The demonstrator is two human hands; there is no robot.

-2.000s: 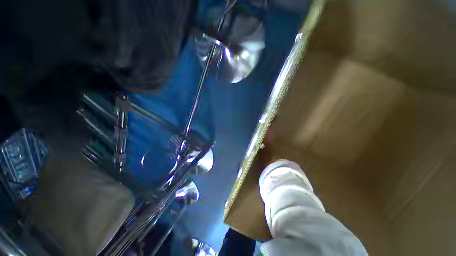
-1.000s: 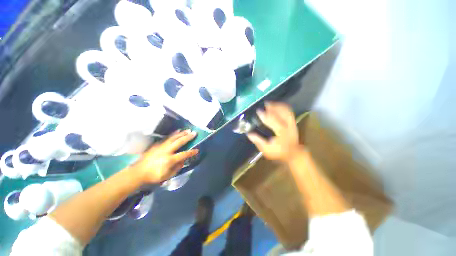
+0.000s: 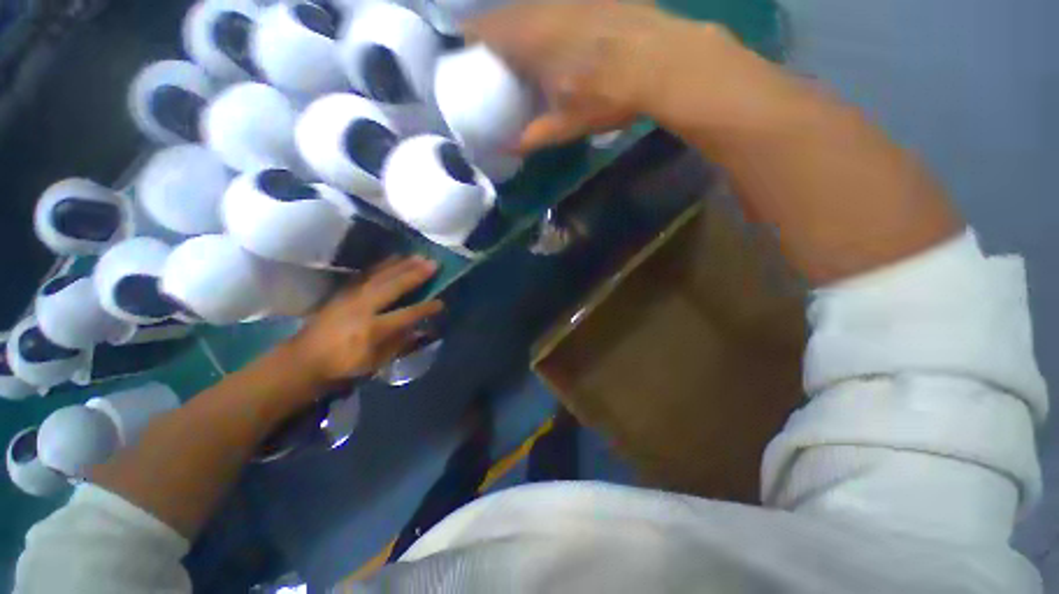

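Many white camera units [image 3: 346,137] with black oval faces stand close together on the green bench [image 3: 552,174]. My right hand [image 3: 569,70] reaches over them at the top and has its fingers around the side of one white camera unit [image 3: 478,95]; part of the fingers is cut off or hidden, so a firm hold cannot be told. My left hand [image 3: 366,321] rests at the bench's near edge with its fingers apart, beside the nearest row, and holds nothing.
An open brown carton [image 3: 650,360] stands below the bench edge on the right. Shiny round stool parts [image 3: 409,362] show under the edge. A yellow line [image 3: 517,458] crosses the floor. A white unit [image 3: 79,439] lies at the lower left of the bench.
My right hand has moved from above the carton up and over to the camera units. My left hand has stayed at the bench edge. Earlier, the view showed the carton's inside with one sleeve in it.
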